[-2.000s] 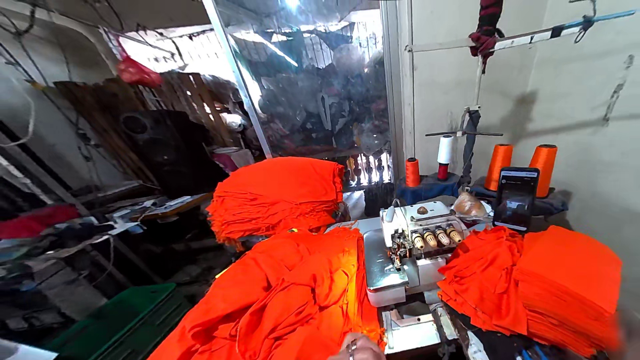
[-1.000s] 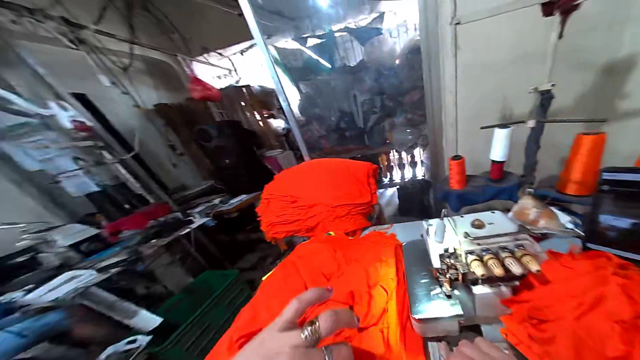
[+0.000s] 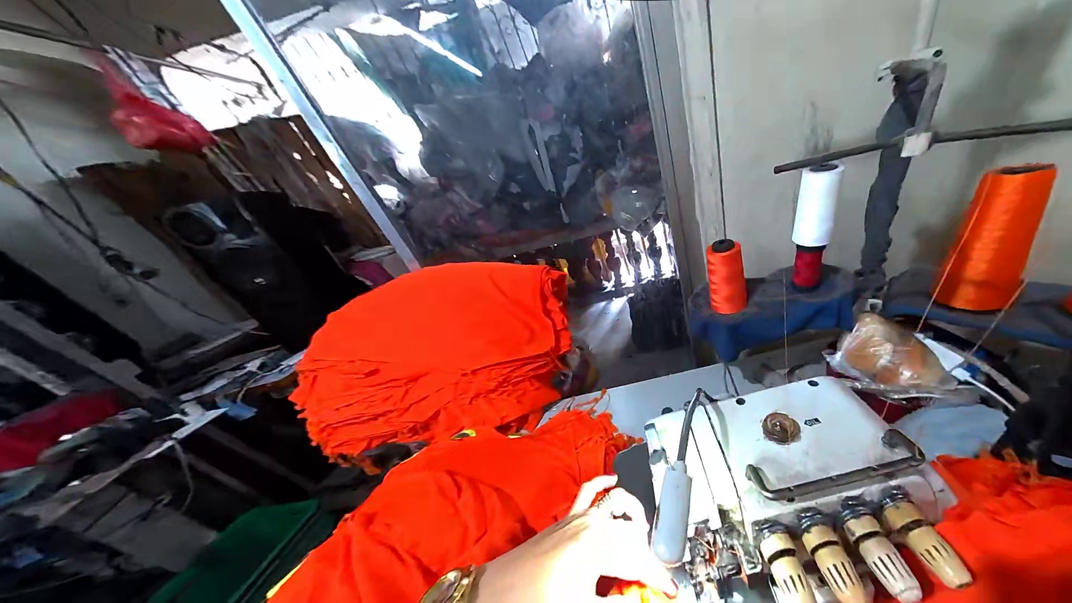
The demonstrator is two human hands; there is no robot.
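Observation:
My left hand (image 3: 599,536), with a watch or bracelet at the wrist, lies at the left side of a white overlock sewing machine (image 3: 779,427), by its needle area. Its fingers bend over a bit of orange fabric; whether they grip it is unclear. Orange fabric (image 3: 452,502) spreads under and left of the forearm. A tall stack of folded orange fabric (image 3: 435,343) stands behind it. Tension dials (image 3: 858,544) line the machine's front. More orange fabric (image 3: 1013,528) lies to its right. My right hand cannot be seen.
Behind the machine stand an orange thread spool (image 3: 726,276), a white cone (image 3: 817,205) and a large orange cone (image 3: 997,239). A plastic-wrapped item (image 3: 892,356) sits behind the machine at the right. A green crate (image 3: 243,553) is at lower left, below a cluttered shelf (image 3: 201,410).
My left hand has moved from over the orange fabric to the machine's left side. My right hand, at the bottom edge a second ago, has left view. The view has shifted closer to the machine.

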